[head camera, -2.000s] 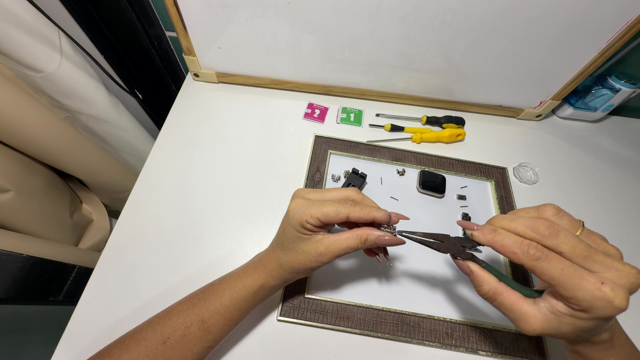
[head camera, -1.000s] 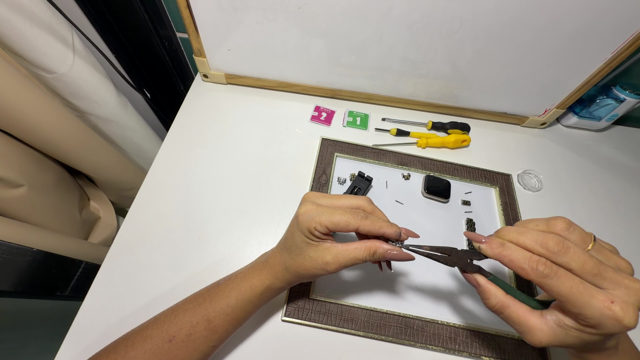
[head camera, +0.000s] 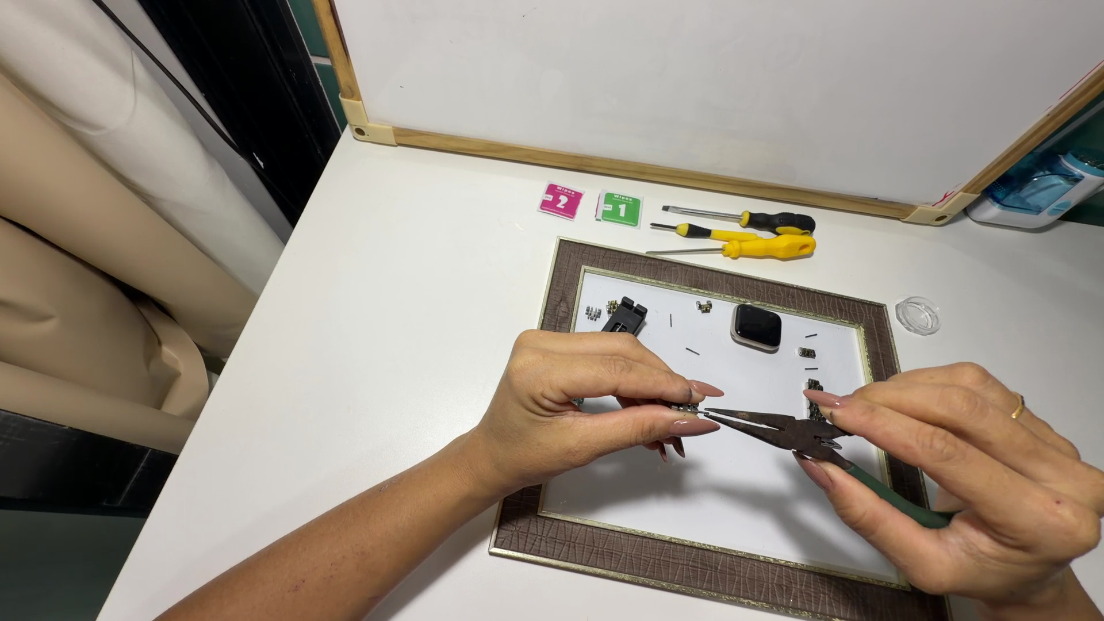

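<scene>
My left hand (head camera: 595, 401) pinches a small metal watch-band piece (head camera: 686, 407) between thumb and forefinger. My right hand (head camera: 966, 466) holds needle-nose pliers (head camera: 806, 434) with green handles; their tips lie at the band piece, and whether they grip anything is too small to tell. Beneath both hands is a framed white board (head camera: 586, 552) with a brown textured border. On it lie a smartwatch case (head camera: 756, 327), a black plastic tool (head camera: 625, 316), small metal links (head camera: 705, 306), a loose link (head camera: 806, 353), thin pins (head camera: 693, 351) and a dark band section (head camera: 814, 398), partly behind the right fingers.
Behind the frame lie a black-handled screwdriver (head camera: 776, 222), a yellow-and-black screwdriver (head camera: 711, 233), a yellow screwdriver (head camera: 768, 248), and pink (head camera: 561, 201) and green (head camera: 619, 208) wipe packets. A clear round dish (head camera: 918, 316) sits right of the frame. A wood-edged whiteboard (head camera: 647, 168) stands at the back.
The plier tips remain close to the left fingertips in all frames. Both hands keep nearly the same hold, and nothing has plainly been put down or picked up.
</scene>
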